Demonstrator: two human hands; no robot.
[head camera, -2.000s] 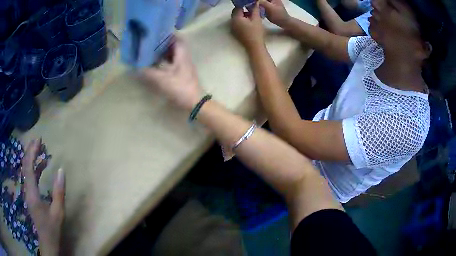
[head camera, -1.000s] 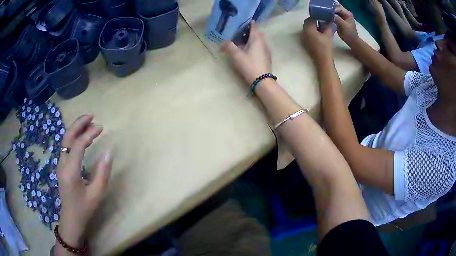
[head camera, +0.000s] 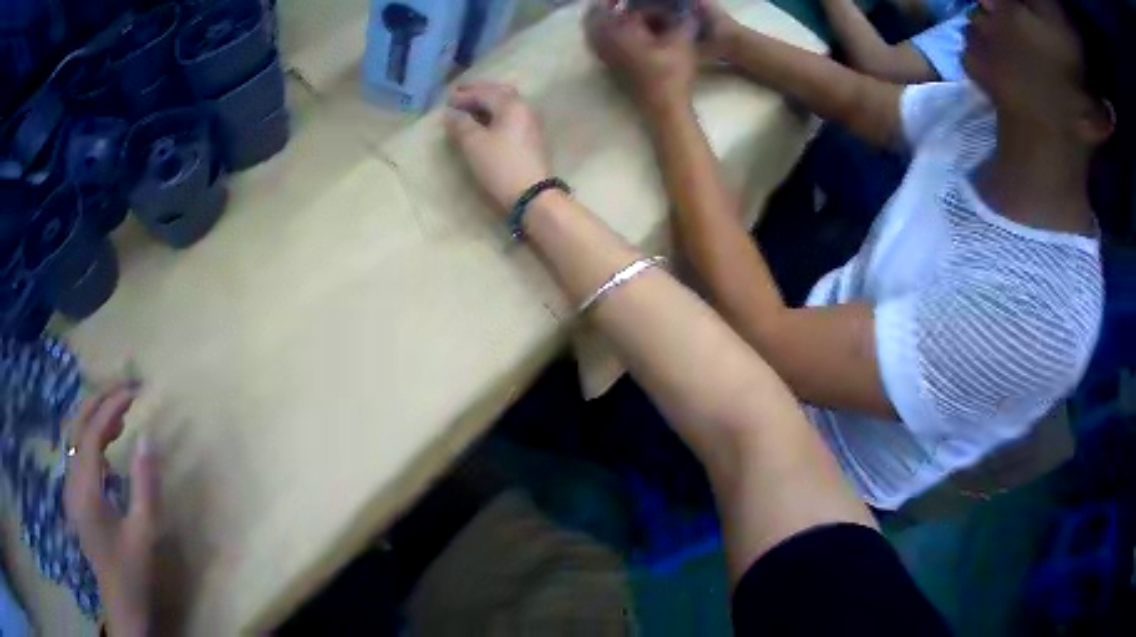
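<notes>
A pale blue-white retail box (head camera: 411, 60) with a dark device pictured on its front stands upright at the top of the table. My right hand (head camera: 501, 147) is just below and right of it, apart from it, with fingers loosely curled and no held thing visible. My left hand (head camera: 112, 498) is at the lower left, palm up, fingers apart and empty. It is beside a blurred spread of small dark accessory parts (head camera: 47, 504) with pale dots, and partly covers them.
Black moulded cups (head camera: 175, 187) are stacked at the upper left of the paper-covered table (head camera: 312, 336). A coworker in a white top (head camera: 984, 274) sits at the right, both hands on a dark, blurred thing at the table's top edge. More boxes are partly visible behind the retail box.
The retail box, beside my right hand's fingers before, now stands apart from them. My right hand has drawn back from it. The whole view has shifted, moving the table's contents left and down since one second ago.
</notes>
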